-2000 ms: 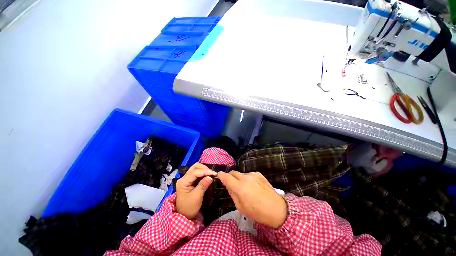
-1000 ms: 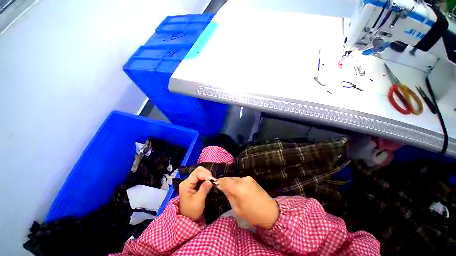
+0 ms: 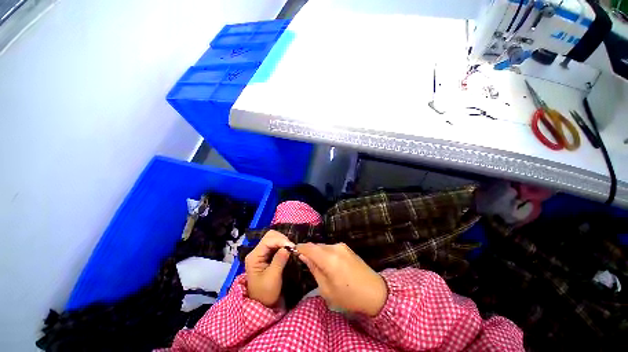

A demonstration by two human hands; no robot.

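Observation:
Dark plaid cloth [image 3: 392, 218] with pale check lines lies over the lap. My left hand [image 3: 267, 268] is bare and pinches a small dark edge of plaid cloth between thumb and fingers. My right hand [image 3: 348, 278] is bare, and its fingertips meet the left fingertips at the same small dark piece. A tiny pale glint shows between the fingertips; whether it is a tool cannot be told. The right palm side and most of the pinched piece are hidden by the fingers.
A blue crate [image 3: 113, 237] at left holds dark cloth and white scraps [image 3: 205, 273]. Stacked blue crates [image 3: 206, 86] stand beyond. The white table [image 3: 344, 72] bears scissors [image 3: 552, 127], a dark tool [image 3: 585, 129], small bits and a sewing machine [image 3: 534, 31]. Dark plaid cloth [image 3: 551, 275] lies at right.
The view has shifted slightly, so the table and machine sit a little further left and up. The hands moved slightly lower from the oldest frame; they stay together at the cloth edge.

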